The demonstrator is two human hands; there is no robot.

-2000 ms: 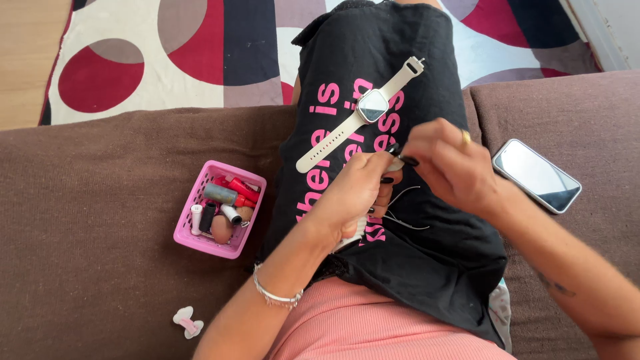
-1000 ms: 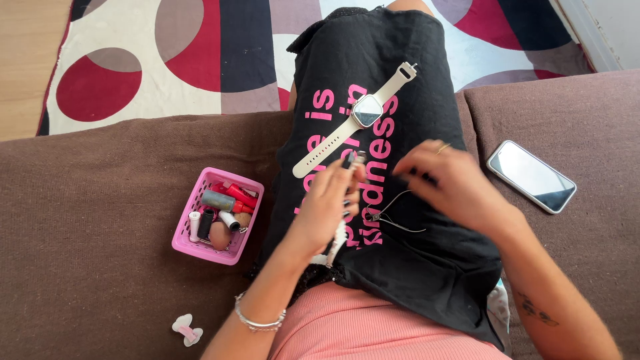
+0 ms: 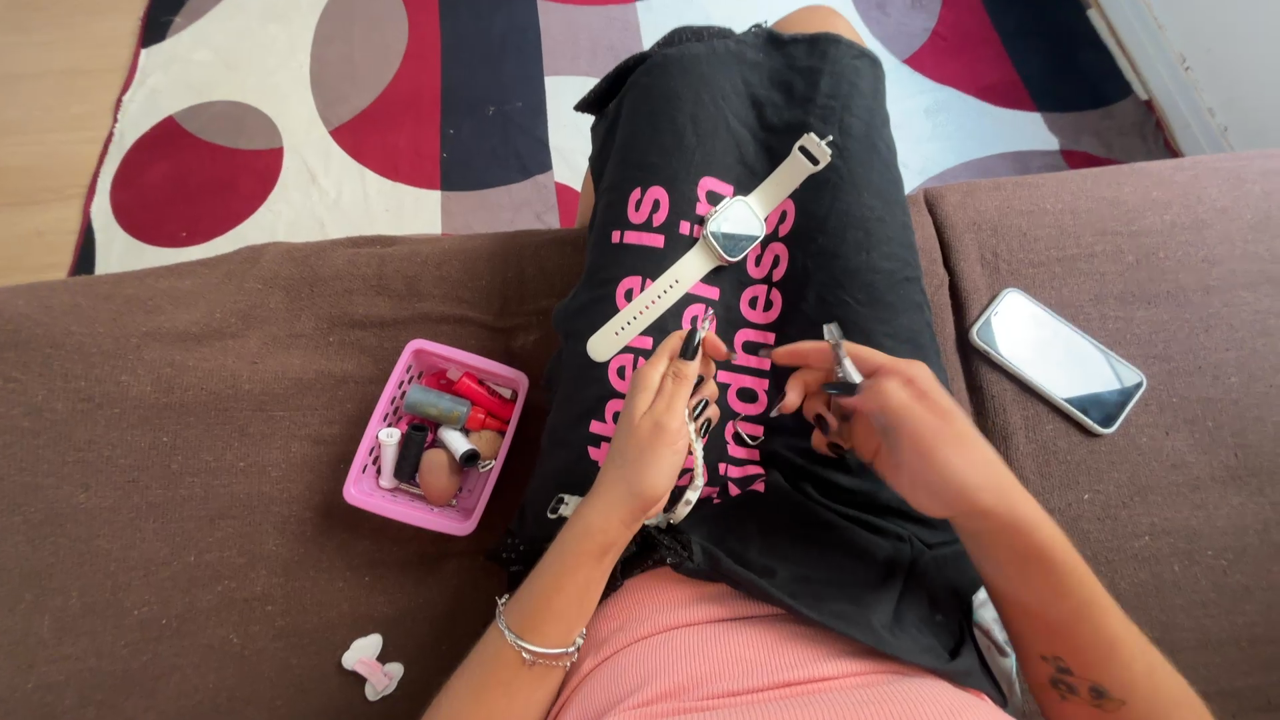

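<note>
My left hand (image 3: 655, 415) is closed on a pale, braided-looking watch strap (image 3: 692, 470), which hangs in a curve beneath it. A small metal end shows at the fingertips, and a buckle (image 3: 563, 506) lies by the wrist. To the right, my right hand (image 3: 890, 420) grips a small shiny metal tool (image 3: 840, 355) between thumb and fingers; its exact kind is unclear. The hands are apart. Beyond them a smartwatch (image 3: 735, 230) with a cream band lies flat across black printed cloth (image 3: 830, 120) on the lap. A small metal loop (image 3: 747, 432) shows between the hands.
On the brown sofa at the left stands a pink plastic basket (image 3: 365, 455) holding small tubes, a grey cylinder and sponges. A white and pink bow (image 3: 373, 667) lies below it. At the right rests a phone (image 3: 1058, 360). A patterned rug (image 3: 490, 110) covers the floor ahead.
Both hands were together at first, then moved apart. The thin curved metal piece that lay on the cloth beside my right hand no longer shows there, and a metal tool is now in that hand.
</note>
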